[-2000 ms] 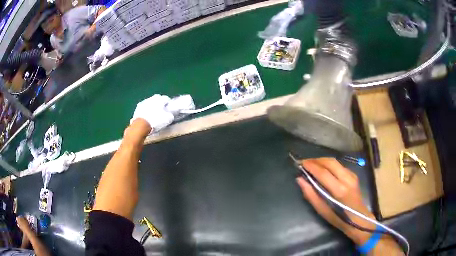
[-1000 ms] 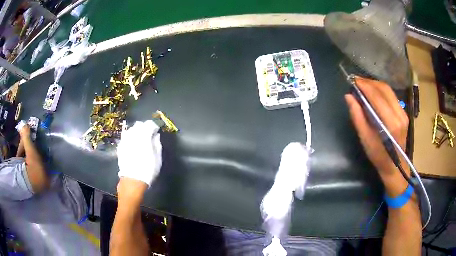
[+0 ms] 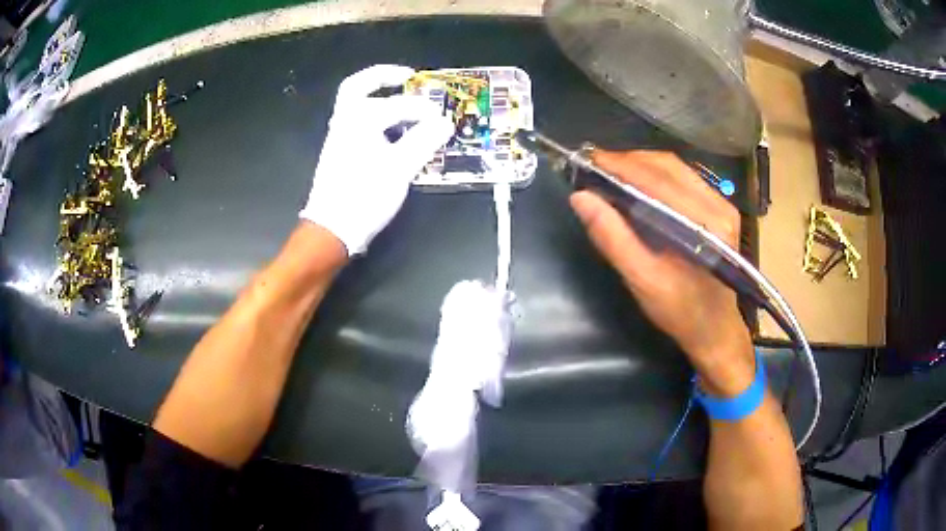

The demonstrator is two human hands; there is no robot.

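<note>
A white open power strip housing (image 3: 516, 93) lies on the dark mat, with a green board and coloured parts inside. My left hand (image 3: 371, 145), in a white glove, is over its left side, with fingertips at a brass contact strip (image 3: 446, 79) in the housing. My bare right hand (image 3: 669, 223) holds a soldering iron (image 3: 633, 202), its tip close to the housing's right side. A white power cord (image 3: 503, 233) runs down from the housing to a coil in a clear plastic bag (image 3: 467, 347).
The fume extractor hood (image 3: 664, 73) hangs above right. A cardboard tray (image 3: 788, 275) at right holds brass strips (image 3: 830, 244) and a black stand (image 3: 838, 135). Brass strips (image 3: 104, 213) lie piled at left. The conveyor rail (image 3: 249, 29) runs behind.
My left hand has moved from the brass pile to the housing, where a brass strip now shows. The iron tip has come close to the housing. The whole view has shifted.
</note>
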